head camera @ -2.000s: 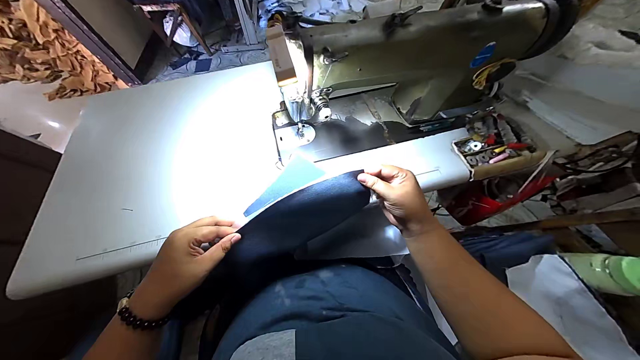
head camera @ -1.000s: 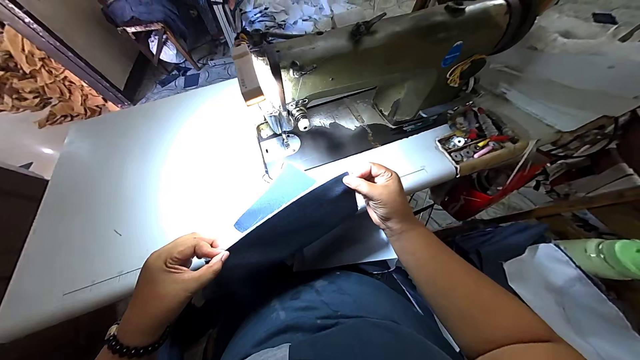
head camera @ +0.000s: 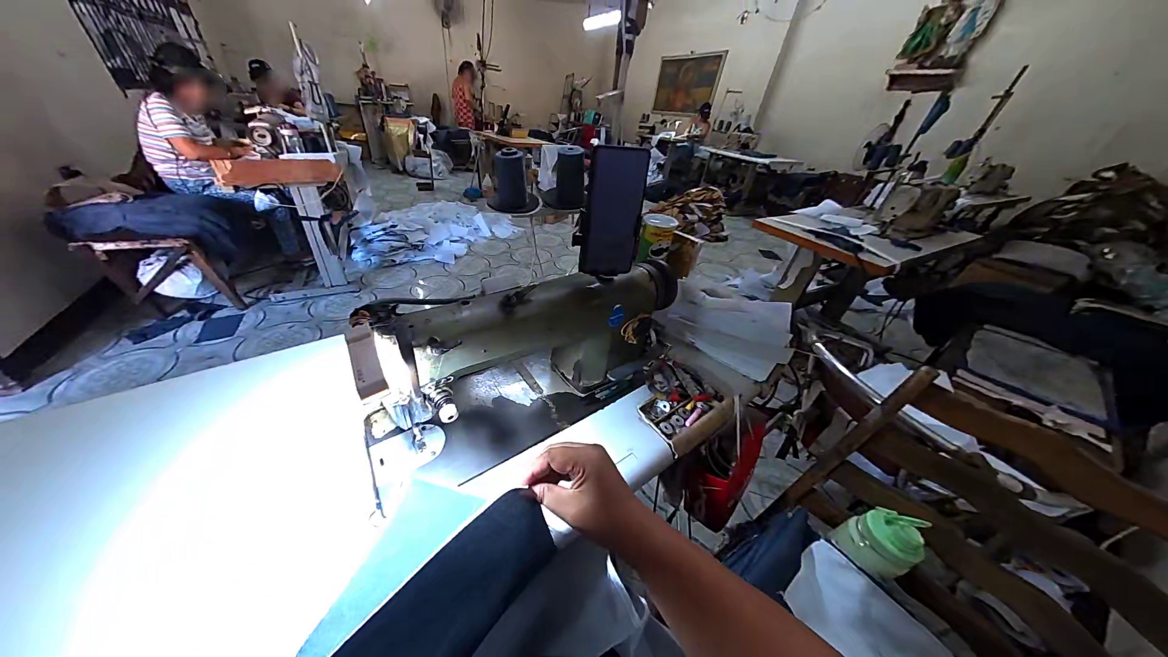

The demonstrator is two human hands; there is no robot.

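My right hand [head camera: 579, 493] pinches the upper corner of a dark blue piece of fabric [head camera: 465, 579] between thumb and fingers. The cloth hangs down over the table's front edge. A lighter blue piece [head camera: 401, 547] lies along its left side, on the white sewing table [head camera: 210, 511]. Just beyond stands a green industrial sewing machine [head camera: 511, 333], its lamp lit over the needle area [head camera: 424, 438]; no cloth is under the needle. My left hand is outside the view.
A divided box of bobbins [head camera: 680, 411] sits at the table's right edge. Behind the machine are a phone [head camera: 613, 210] and dark thread cones [head camera: 511, 178]. A wooden frame [head camera: 858, 438] and a green-lidded bottle [head camera: 881, 543] stand right. Several people work at machines farther back.
The view has swung up to the room, and my left hand has gone out of it. My right hand still pinches the dark fabric's corner.
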